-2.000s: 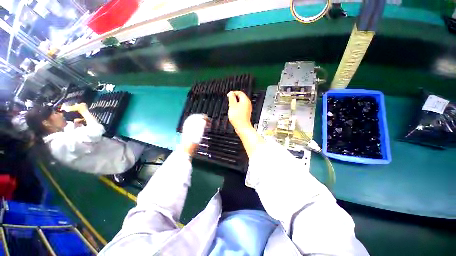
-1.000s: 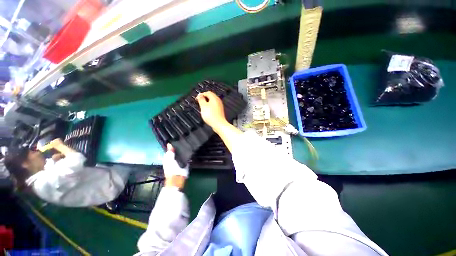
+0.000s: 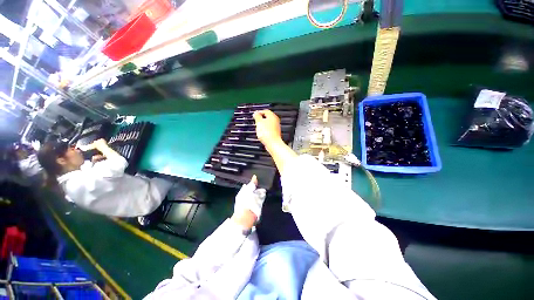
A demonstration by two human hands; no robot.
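Note:
A black slotted tray (image 3: 264,176) lies on the green bench, left of the metal fixture (image 3: 323,126). Slender black units (image 3: 243,146) lie in it in parallel rows running roughly left to right, some with shiny sections. My left hand (image 3: 250,201), in a white glove, is at the tray's near edge with a finger up against it; whether it grips the edge is unclear. My right hand (image 3: 267,126), bare, is over the tray's far right part with its fingers curled; whether it holds something is hidden.
A blue bin (image 3: 434,140) of small black parts stands right of the fixture, with a thin hose (image 3: 375,186) between. A clear bag of black pieces (image 3: 502,120) lies farther right. A ruler-like strip (image 3: 383,61) rises behind. Another person (image 3: 111,181) sits at left by another tray.
The upper tray was tilted and turned one second ago; it now lies flat with its rows running crosswise. My left hand has moved to its near edge. The camera view has shifted.

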